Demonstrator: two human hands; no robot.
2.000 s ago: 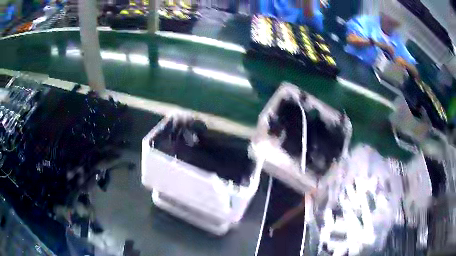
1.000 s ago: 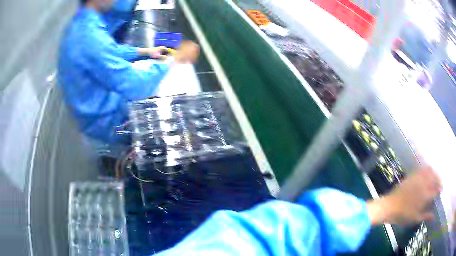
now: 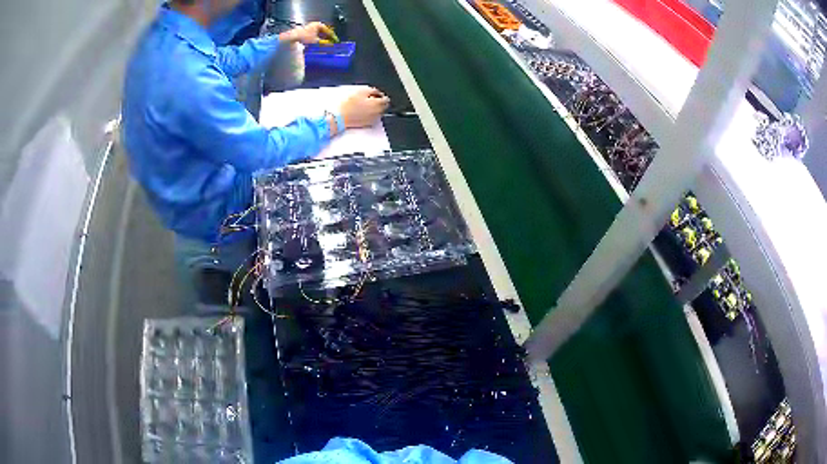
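Neither of my hands is in the picture. Only part of a blue sleeve [image 3: 390, 452] shows at the bottom edge. Nearest in front of me is a large tangled heap of thin black cables [image 3: 408, 362] on the dark bench. Beyond it lies a clear blister tray [image 3: 363, 217] with moulded pockets. Thin red and yellow wires [image 3: 240, 281] hang over its left side. A second clear blister tray [image 3: 193, 390] is at the lower left, below the bench.
A green conveyor belt [image 3: 535, 199] with a pale edge runs along the bench's right side. A grey post [image 3: 653, 181] slants across it. A worker in a blue smock [image 3: 195, 118] sits at the left beside a blue box [image 3: 329, 54]. Parts with yellow pieces [image 3: 703, 240] lie beyond the belt.
The hand and forearm stretched over the belt at the right have left the picture; only some sleeve remains. The view has shifted slightly. The seated worker's far hand is now over the blue box.
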